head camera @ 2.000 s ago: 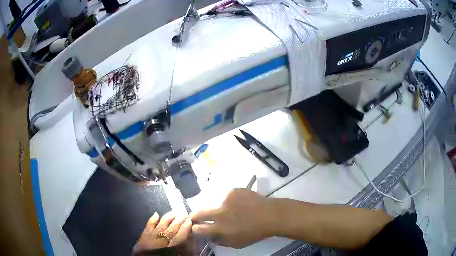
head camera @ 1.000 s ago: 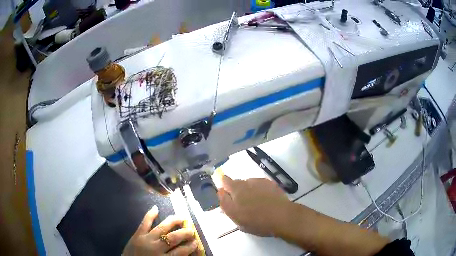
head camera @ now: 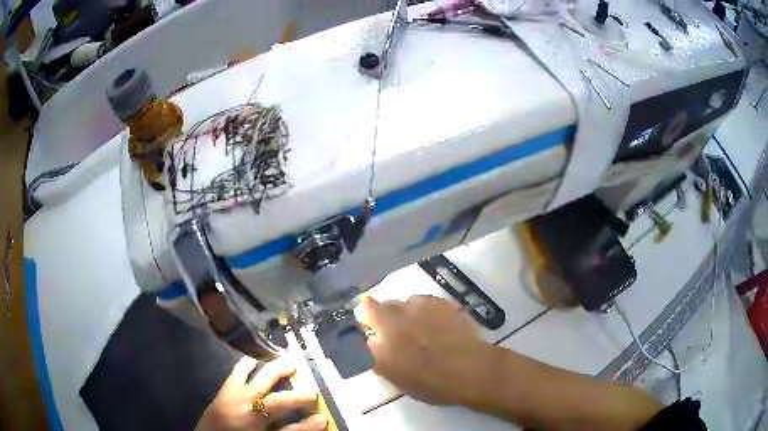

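Observation:
A dark fabric piece (head camera: 160, 370) lies left of and under the needle of the white sewing machine (head camera: 455, 109). My left hand (head camera: 261, 404), with a ring, rests spread on the work below the presser foot (head camera: 295, 324), cut off by the lower edge. A narrow dark strip (head camera: 324, 379) runs from the needle beside its fingers, with a little yellow next to it. My right hand (head camera: 421, 345) has its fingertips bent at the grey attachment (head camera: 347, 349) right of the needle. Whether they grip anything is hidden.
Black snips (head camera: 463, 290) lie behind my right hand. A dark phone (head camera: 585, 257) with a white cable (head camera: 644, 341) lies under the machine arm, over something yellow-orange. An amber bottle (head camera: 156, 122) and tangled thread scraps (head camera: 232, 160) sit on the machine head. A scale (head camera: 665, 337) edges the table.
My right hand has moved from beside my left hand up to the grey attachment. My left hand has shifted slightly. The view has shifted, and my right hand now covers part of the snips.

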